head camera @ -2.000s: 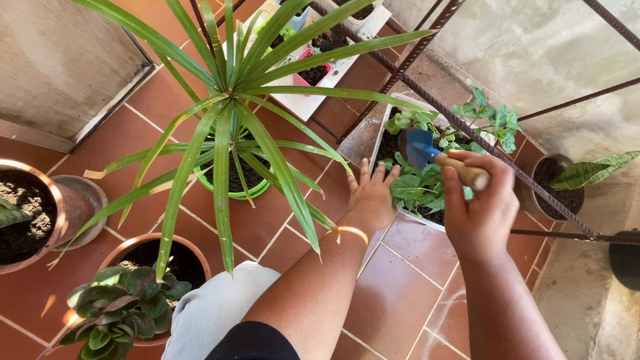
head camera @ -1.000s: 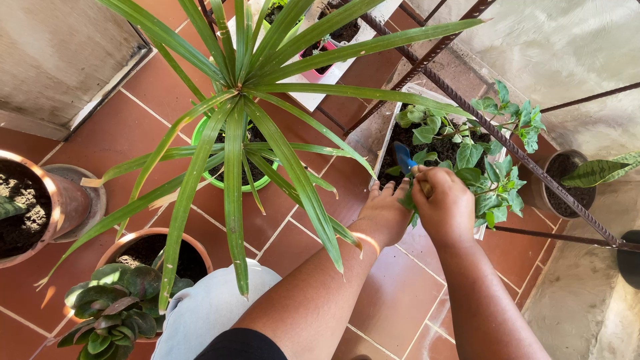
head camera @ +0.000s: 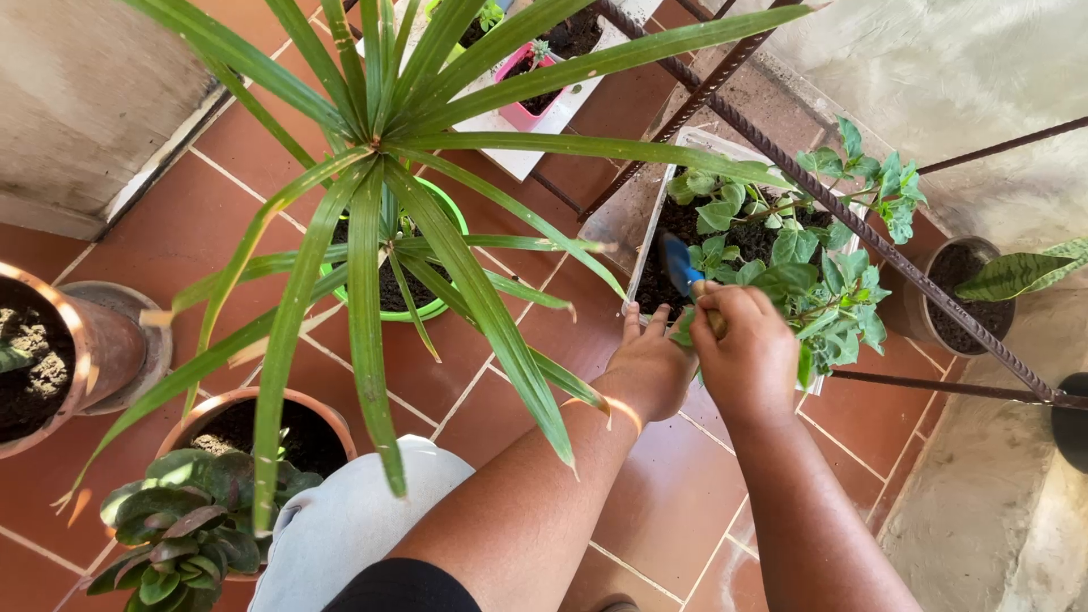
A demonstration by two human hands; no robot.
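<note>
My right hand (head camera: 744,353) is closed around the wooden handle of a small hand trowel, whose blue blade (head camera: 678,262) meets the dark soil (head camera: 654,285) at the left side of a white rectangular planter (head camera: 650,223). Leafy green plants (head camera: 795,246) fill much of that planter. My left hand (head camera: 653,365) rests at the planter's near left corner, fingertips at the rim, beside a green leaf; part of it lies behind the right hand, and whether it grips anything is hidden.
Rusty ribbed metal bars (head camera: 816,191) cross over the planter. A tall long-leaved plant (head camera: 374,149) in a green pot (head camera: 455,212) overhangs from the left. Terracotta pots (head camera: 106,348) stand at left, a snake plant pot (head camera: 969,246) at right, and a pink pot (head camera: 518,115) on a white board.
The trowel was above the leaves two seconds ago; its blade has come down to the soil at the planter's left side. My left hand has moved from flat with spread fingers to the planter's corner.
</note>
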